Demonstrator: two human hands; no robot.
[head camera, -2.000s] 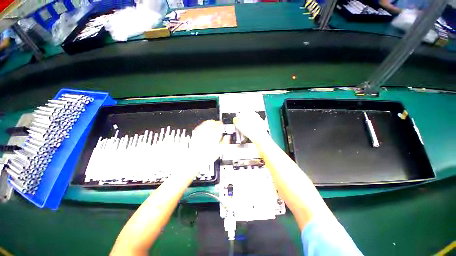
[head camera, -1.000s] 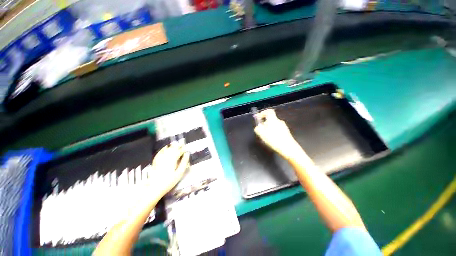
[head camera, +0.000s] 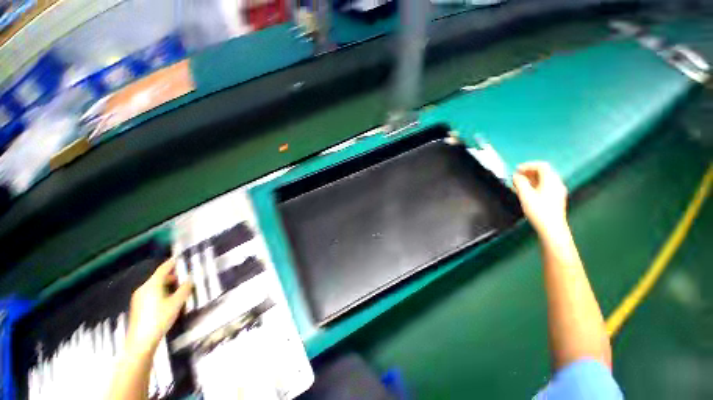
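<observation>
The pale fixture (head camera: 254, 351) stands at lower left, with several white pen-shaped units (head camera: 205, 273) lying across its black holders (head camera: 238, 269). My left hand (head camera: 155, 303) is at the fixture's left side, thumb and forefinger apart beside the units, with nothing visible between them. My right hand (head camera: 541, 195) is over the far right end of the right black tray (head camera: 383, 223), fingers curled in; blur hides whether it holds anything. No unit shows in that tray. The left black tray (head camera: 59, 301) holds many white units (head camera: 78, 363) in a dense row.
A blue tray edge (head camera: 6, 344) shows at far left. A metal post (head camera: 408, 70) stands behind the right tray. A dark channel (head camera: 234, 141) runs behind the bench (head camera: 532, 101). Blue bins (head camera: 156, 55) and an orange-brown sheet (head camera: 148, 94) are on the facing bench.
The view has swung right. My right hand has moved from inside the right tray to its far right end. My left hand has drawn back to the fixture's left side, exposing the units there.
</observation>
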